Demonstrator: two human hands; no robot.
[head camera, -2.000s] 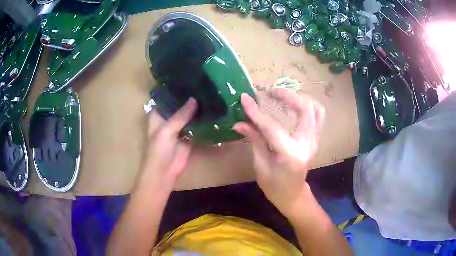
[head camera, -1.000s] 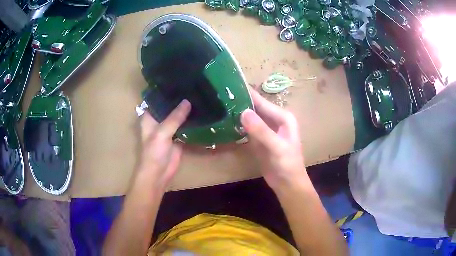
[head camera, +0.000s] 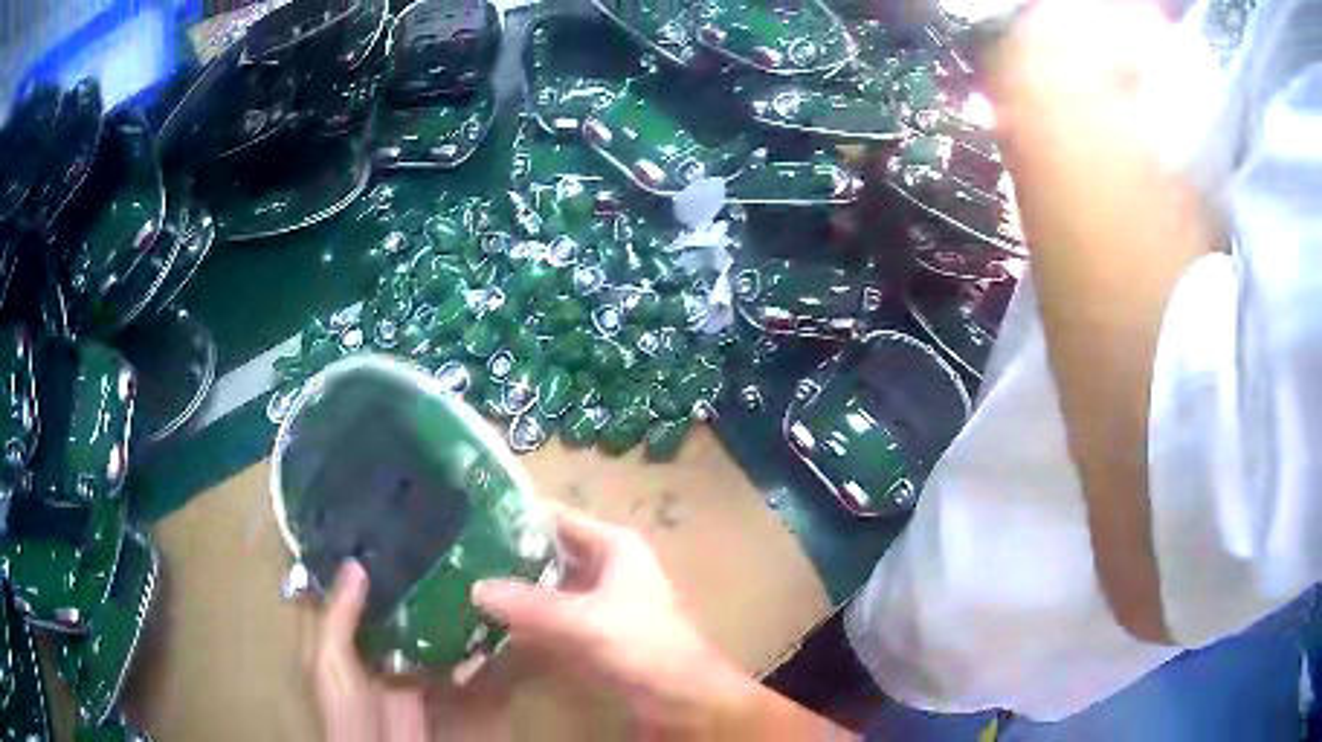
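Observation:
A glossy green housing shell (head camera: 435, 573) with a pale rim and dark recess is held tilted above the brown sheet. My left hand (head camera: 348, 674) grips its lower left edge, thumb over the dark recess. My right hand (head camera: 616, 609) is at its lower right edge, thumb on the green face and fingers behind the rim. A small shiny side fitting (head camera: 296, 581) juts from the left edge near my left hand. The shell and hands are slightly blurred.
Small green parts (head camera: 508, 312) are heaped behind the brown sheet (head camera: 740, 544), with a whitish crumpled scrap (head camera: 706, 239) among them. Stacked housings (head camera: 102, 435) stand left, behind and right. A co-worker's white sleeve (head camera: 1000, 536) and bare arm (head camera: 1080, 319) are close on the right.
The view has swung up and right, showing more of the parts heap and the co-worker. The shell now sits lower left in view, still in both hands. The paste holder no longer shows.

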